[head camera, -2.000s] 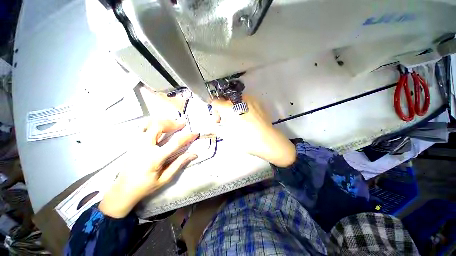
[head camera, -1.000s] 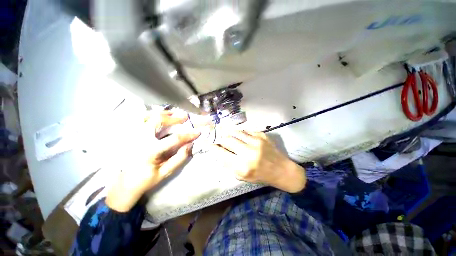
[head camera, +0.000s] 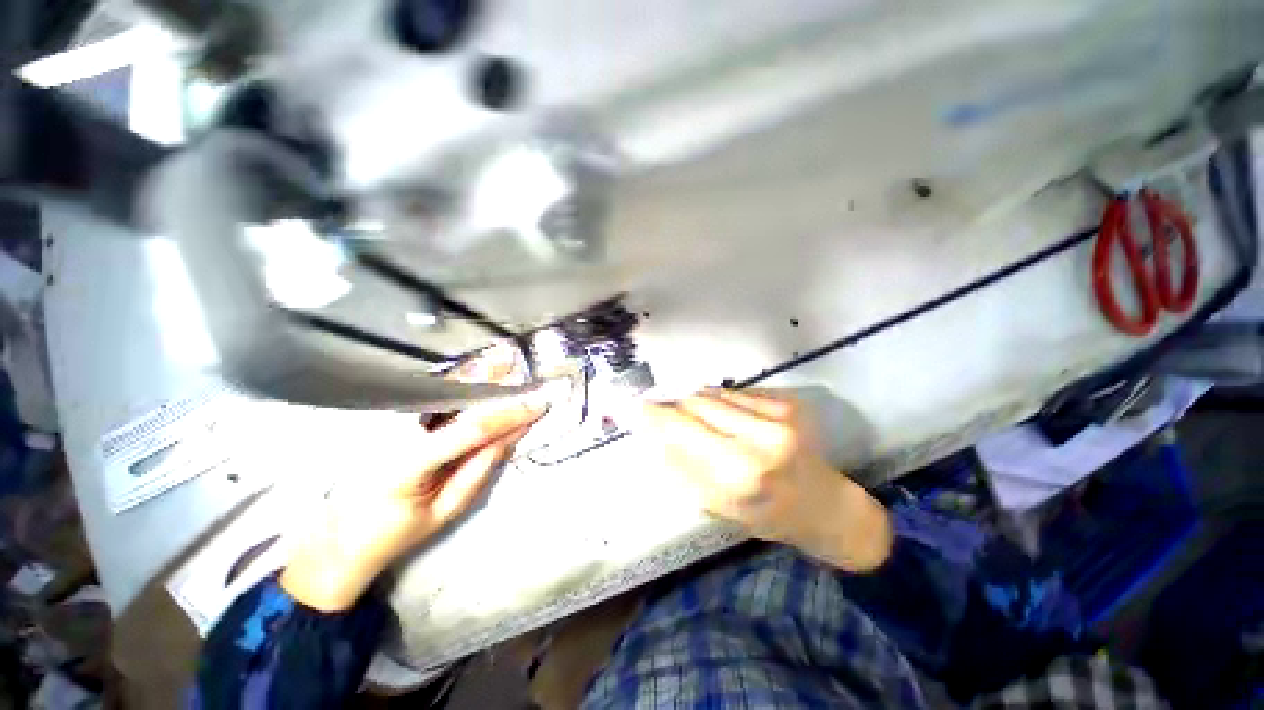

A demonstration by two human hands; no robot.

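Observation:
A white piece with a dark curved line (head camera: 580,447) lies flat under the sewing machine's needle area, washed out by glare. My left hand (head camera: 402,486) rests at its left side, fingertips close to the presser foot, thumb and fingers bent. My right hand (head camera: 756,465) lies flat to the right of the foot, its fingertips near the piece's right side. The dark presser foot parts (head camera: 599,333) and a ribbed silver knob (head camera: 635,375) sit between the hands. Glare hides whether either hand grips the piece.
The machine head (head camera: 776,167) fills the top. Red-handled scissors (head camera: 1145,264) lie at the table's right edge. A white slotted strip (head camera: 164,451) lies at left; another strip (head camera: 229,566) is beside my left wrist. A blue basket (head camera: 1139,534) and paper scraps (head camera: 1060,451) are lower right.
My right hand has moved from beside the foot down and right, and its fingers have flattened. My left hand stays near the foot. The view has tilted and shifted, with the machine head looming larger.

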